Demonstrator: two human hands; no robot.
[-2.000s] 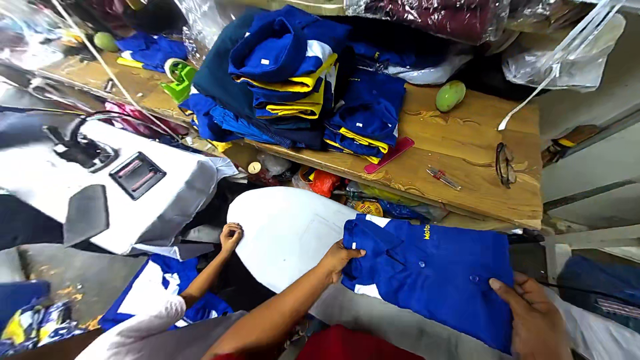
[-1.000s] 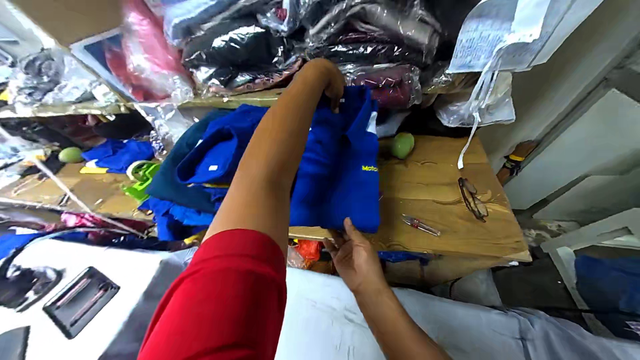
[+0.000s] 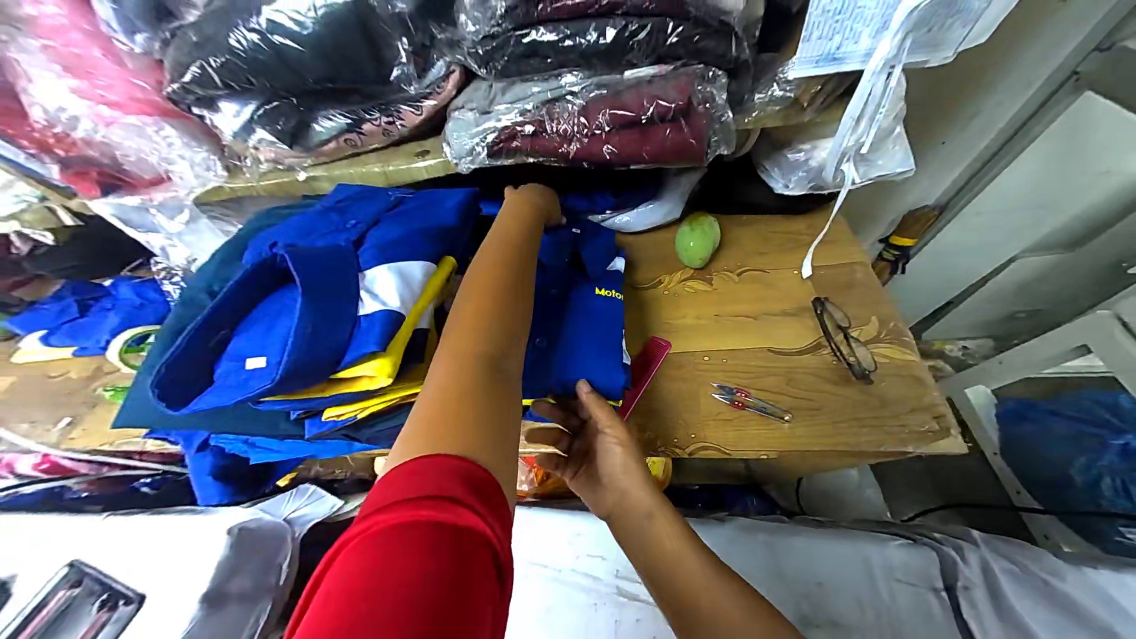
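A folded blue shirt [image 3: 577, 333] with white and yellow trim lies on other folded garments on the wooden table. My left hand [image 3: 535, 202] rests at its far end by the collar, with its fingers partly hidden. At its near edge is my right hand [image 3: 581, 439], fingers loosely curled and apart, one fingertip touching the fabric. My left forearm passes over the shirt's left side. Left of that arm is a taller stack of folded blue shirts [image 3: 297, 328] with yellow edges, on dark green cloth [image 3: 169, 373].
On the wooden table [image 3: 763, 319] are a green mango [image 3: 698, 240], eyeglasses [image 3: 843, 339], thread snips [image 3: 750, 402] and a red strip-like object [image 3: 645, 373]. Plastic-wrapped garments [image 3: 595, 120] fill the shelf above. White straps [image 3: 856, 133] hang at right. A white padded surface [image 3: 568, 568] runs along the front.
The shirt has gone from the white board to the table, folded smaller. My right hand has moved left from the shirt's right end to its near edge. The view has shifted toward the table.
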